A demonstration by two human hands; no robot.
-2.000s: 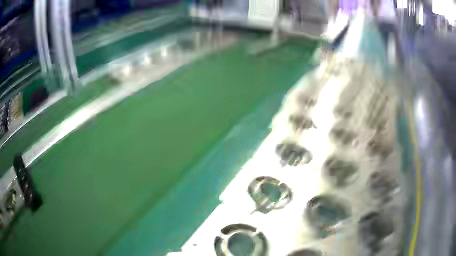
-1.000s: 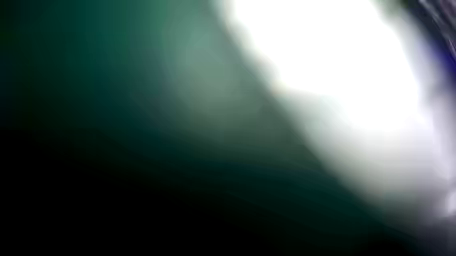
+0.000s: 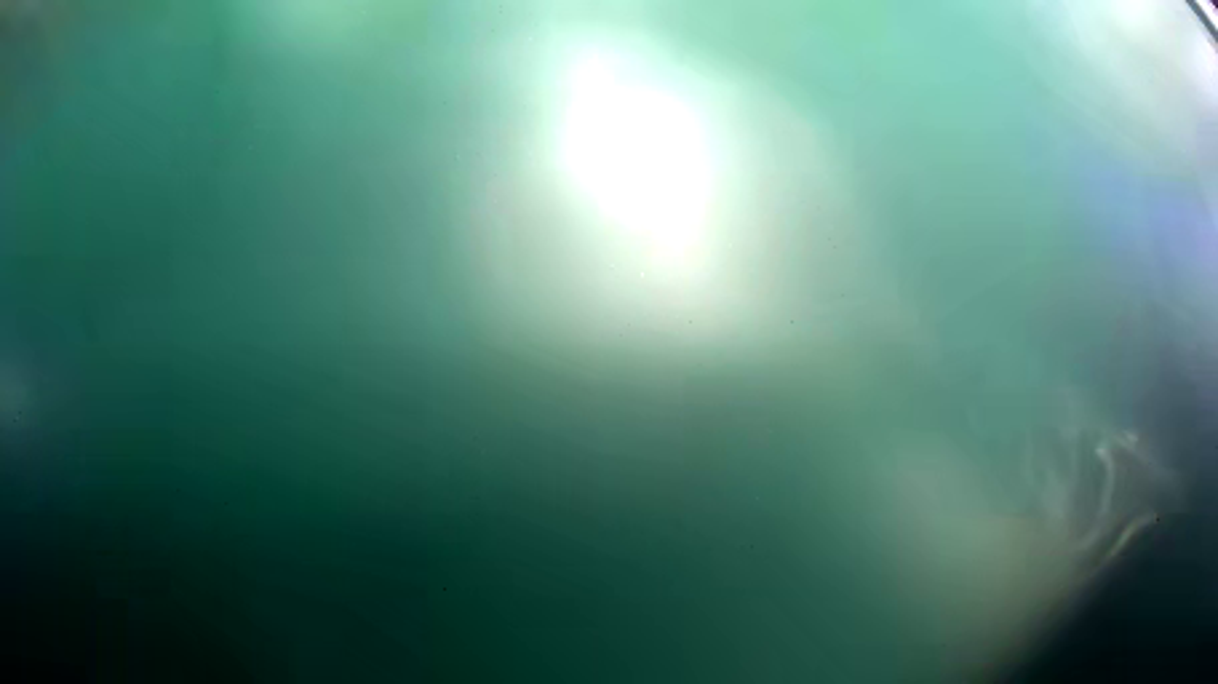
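Note:
A blurred green surface point(image 3: 334, 388) fills most of the head view, very close to the camera. A bright white glare patch point(image 3: 641, 154) lies on it at the upper middle. No plate can be made out. Neither my left hand nor my right hand can be made out. What the hands hold cannot be seen.
At the lower right is a pale, wrinkled, see-through-looking patch point(image 3: 1109, 488) that I cannot identify. The lower corners are dark. A thin dark line crosses the top right corner, with a bluish-white blur below it.
Two seconds ago the green bench and rows of three-hole plates showed. One second ago a broad white blur crossed a dark green view. Now blurred green fills the view, with a smaller glare patch.

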